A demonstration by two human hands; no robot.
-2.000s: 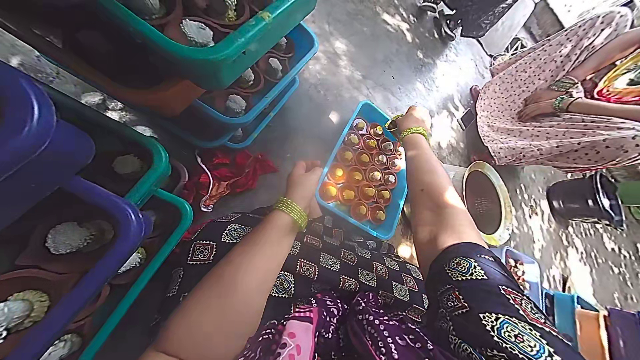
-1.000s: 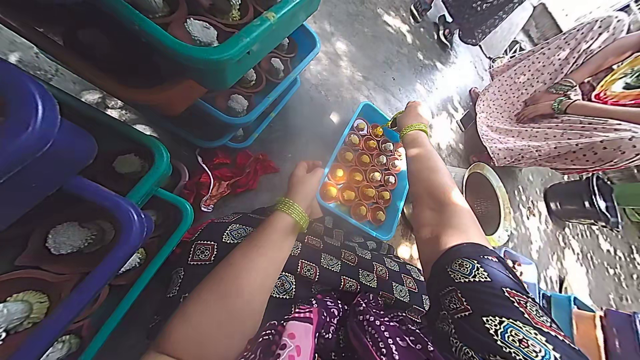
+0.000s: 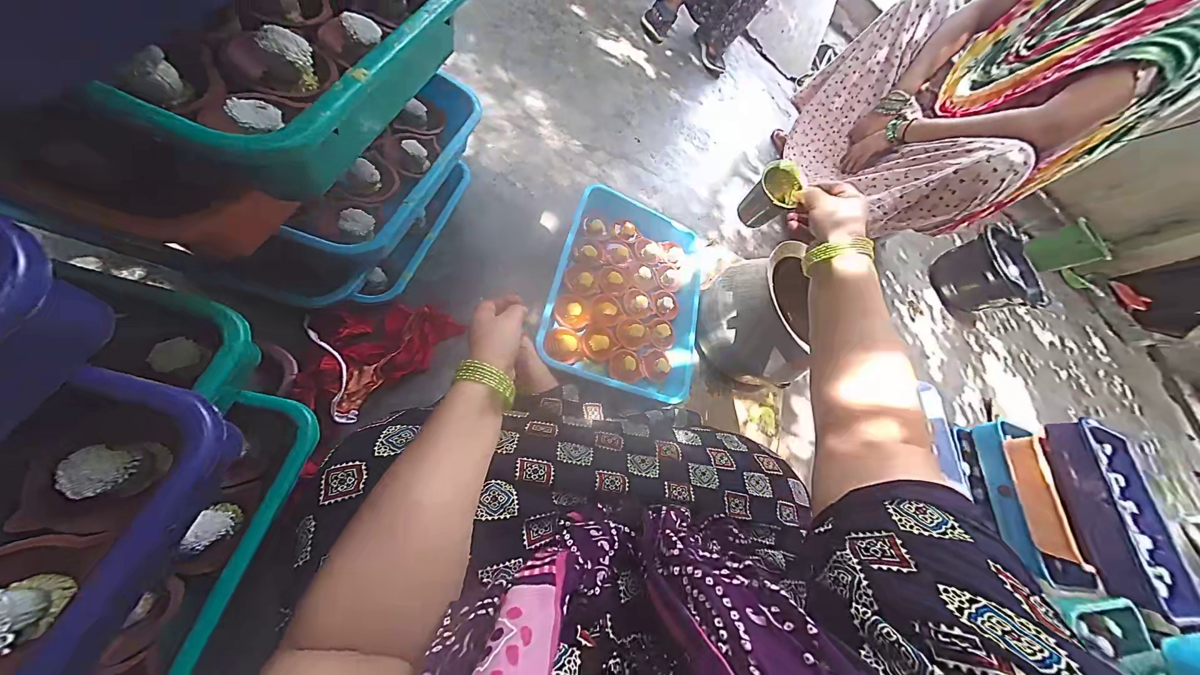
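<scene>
A blue plastic tray (image 3: 691, 291) holds rows of small clay cups, each with a yellow or whitish lump inside. My left hand (image 3: 497, 333) is by the tray's lower left side, fingers bent; whether it holds anything is unclear. To the right of the tray, my right hand (image 3: 834, 211) grips a tumbler (image 3: 757, 204) by its rim. Yellow material shows inside the tumbler, which is tilted above a large round container (image 3: 745, 314).
Stacked crates at left include a green crate (image 3: 375, 112) and a purple crate (image 3: 202, 422), with clay pots inside. Red cloth (image 3: 394, 352) lies beside them. A seated person (image 3: 900, 131) is at upper right, near a dark bucket (image 3: 980, 267). More crates (image 3: 1041, 497) stand lower right.
My right hand has moved right, away from the tray's upper right corner, and now holds the tumbler out beside it. My left hand has stayed near the tray's left side.
</scene>
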